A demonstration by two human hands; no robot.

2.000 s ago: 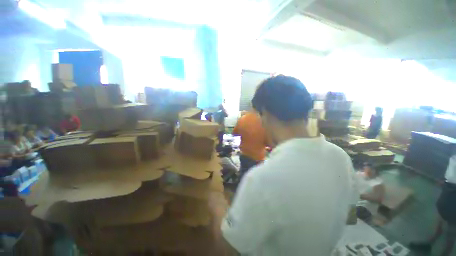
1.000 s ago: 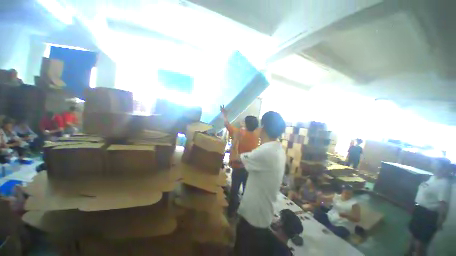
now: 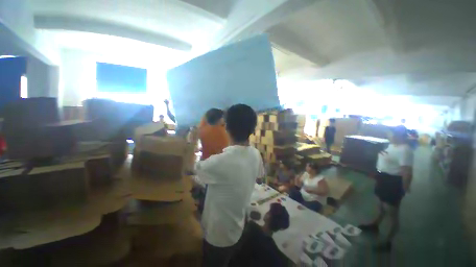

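Neither of my hands is in the picture. Nearest in front of me on the left, flattened cardboard (image 3: 151,232) lies in a heap with brown cartons (image 3: 156,156) on top. A person in a white shirt (image 3: 227,187) stands just ahead, back towards me. Beyond, a person in orange (image 3: 212,141) stands below a very large pale blue block or bag (image 3: 224,78), which is raised and tilted. Who holds it is hidden. A low white-covered surface (image 3: 292,221) runs at the right, with several small white items (image 3: 329,242) at its near end.
A dark-haired person (image 3: 271,224) sits low beside the white surface, and seated people (image 3: 312,185) are behind it. A person in white top and dark shorts (image 3: 392,172) stands on the green floor (image 3: 349,214). Stacked cartons (image 3: 274,138) and a dark block-shaped stack (image 3: 364,151) stand farther back.
The view has turned right. The blue block, absent at first, then tilted diagonally, now shows its broad face above the people. The white-shirted person appears farther away than at first.
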